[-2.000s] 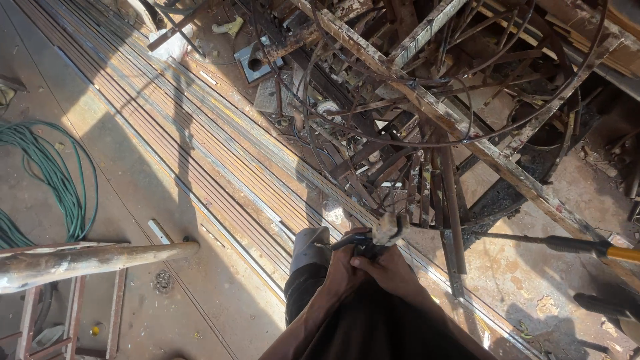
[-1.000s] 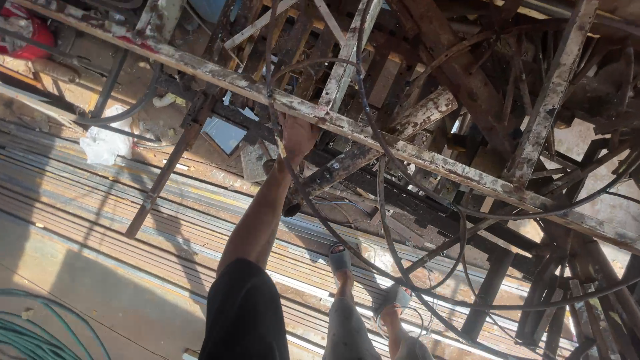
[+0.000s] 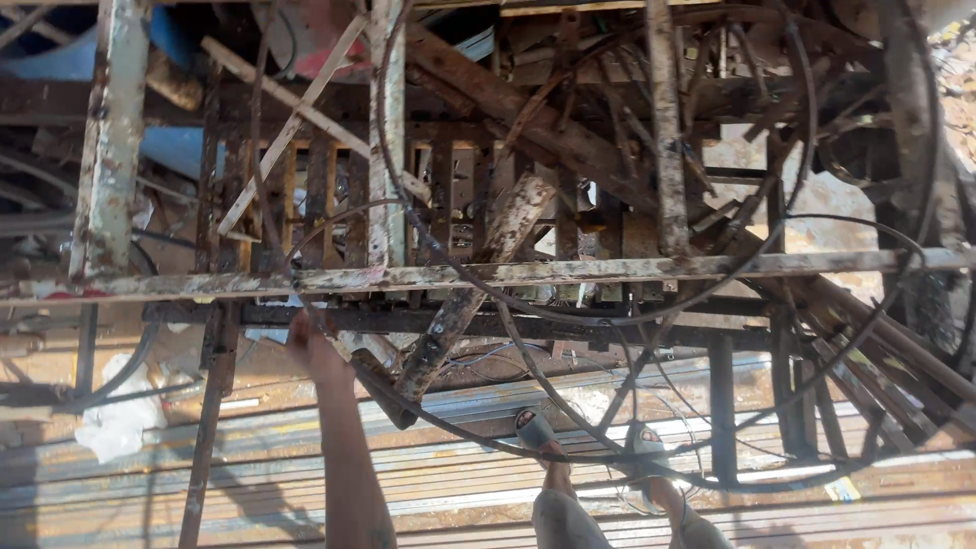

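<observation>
My left hand [image 3: 319, 349] reaches up from the bottom of the view, blurred, its fingers seemingly curled. It is just below a long horizontal metal bar [image 3: 564, 271] with worn, flaking paint. A thin, dark bent metal rod [image 3: 488, 446] passes across or against this hand; whether the fingers grip it cannot be told. To the right of the hand, a thick mottled metal piece [image 3: 438, 339] slants up beneath the bar. Upright members [image 3: 387, 137] with peeling paint rise above the bar. My right hand is out of view.
Long metal lengths [image 3: 450, 488] lie on the ground around my sandalled feet [image 3: 537, 431]. Large rod loops [image 3: 785, 484] hang before my legs. A dark slatted frame [image 3: 356, 206], scrap pieces and a slanted beam [image 3: 534, 126] fill the upper area. White plastic [image 3: 122, 415] lies at left.
Two seconds ago both hands were together around a dark-handled object; now only my left hand shows, up near the painted bar. The view has swung over the scrap frame.
</observation>
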